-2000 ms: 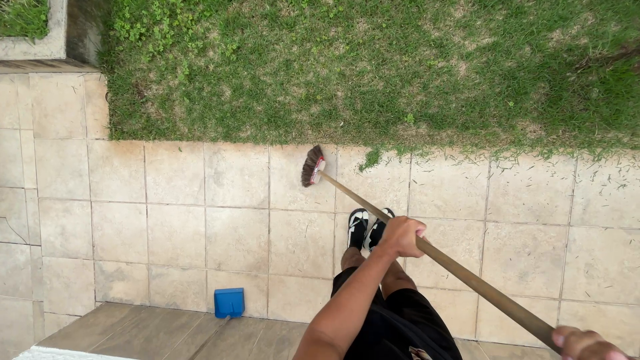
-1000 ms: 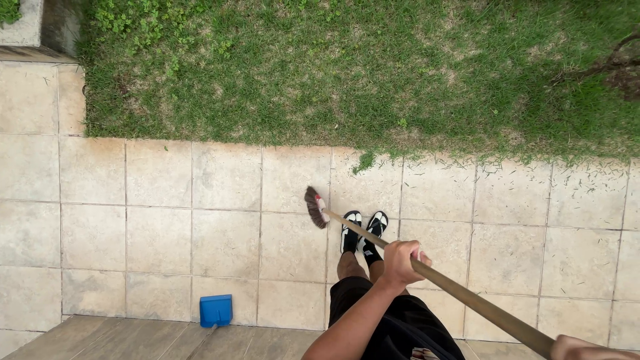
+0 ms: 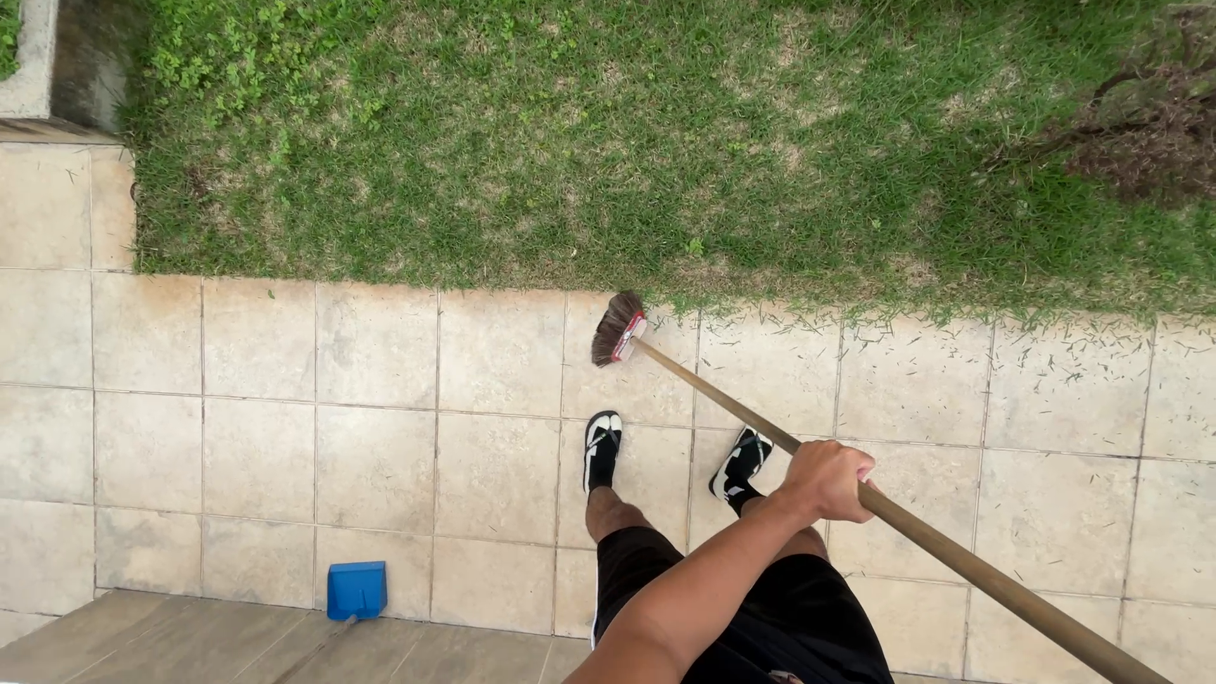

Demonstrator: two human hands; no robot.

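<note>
A broom with brown bristles and a red-and-white head (image 3: pixel 619 330) rests on the pale tiles close to the lawn's edge, with its bristles toward the left. Its long wooden handle (image 3: pixel 969 565) slants down to the bottom right. My left hand (image 3: pixel 826 480) is closed around the middle of that handle. My right hand is out of view, as is the handle's upper end. Grass clippings (image 3: pixel 1054 351) lie scattered over the tiles right of the broom head, thickest along the lawn. A blue dustpan (image 3: pixel 356 591) sits at the lower left.
The lawn (image 3: pixel 570 142) borders the tiled path (image 3: pixel 375 456). My feet in black and white footwear (image 3: pixel 601 451) stand apart below the broom head. A concrete planter (image 3: pixel 36 66) is at the top left, a dry, brownish shrub (image 3: pixel 1154 133) at the upper right.
The broom head has moved from beside my feet to the lawn's edge. My feet, close together before, are now apart. My right hand has left the view.
</note>
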